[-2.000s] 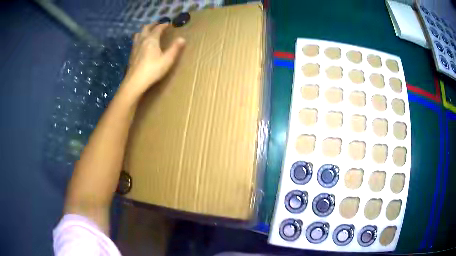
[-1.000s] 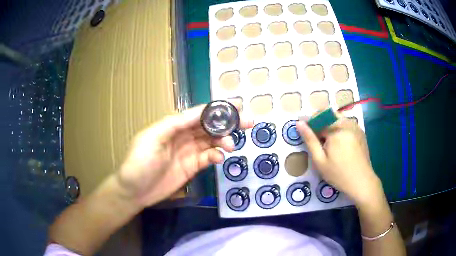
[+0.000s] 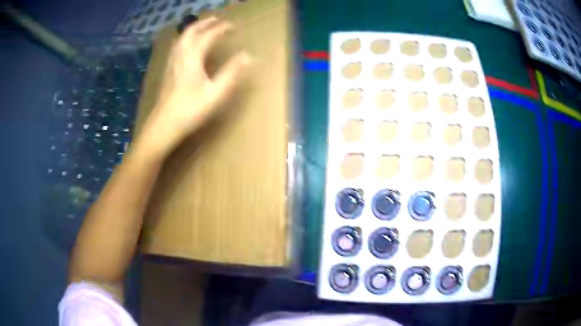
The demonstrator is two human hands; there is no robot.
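My left hand (image 3: 200,79) is blurred over the upper left of the brown cardboard sheet (image 3: 223,191), fingers and thumb apart. A dark round speaker (image 3: 186,23) lies by its fingertips; contact cannot be told. My right hand is out of the picture. The white foam tray (image 3: 371,148) lies right of the cardboard. Its three nearest rows hold several speakers with grey round magnets up, including a bluish one (image 3: 422,205) in the third pocket of the third row from the front. Its farther rows show tan pockets without speakers. My left forearm hides part of the cardboard's left edge.
Clear glossy plastic with round bumps (image 3: 86,140) lies left of the cardboard. More pocketed sheet (image 3: 159,14) shows at the top left. A filled tray (image 3: 548,38) lies at the top right. The green mat (image 3: 408,16) carries red, blue and yellow tape lines.
My left hand has gone from over the foam tray, where it held a speaker, back to the cardboard's upper left. My right hand and the green probe have left the picture. The bluish speaker was added since the first frame.
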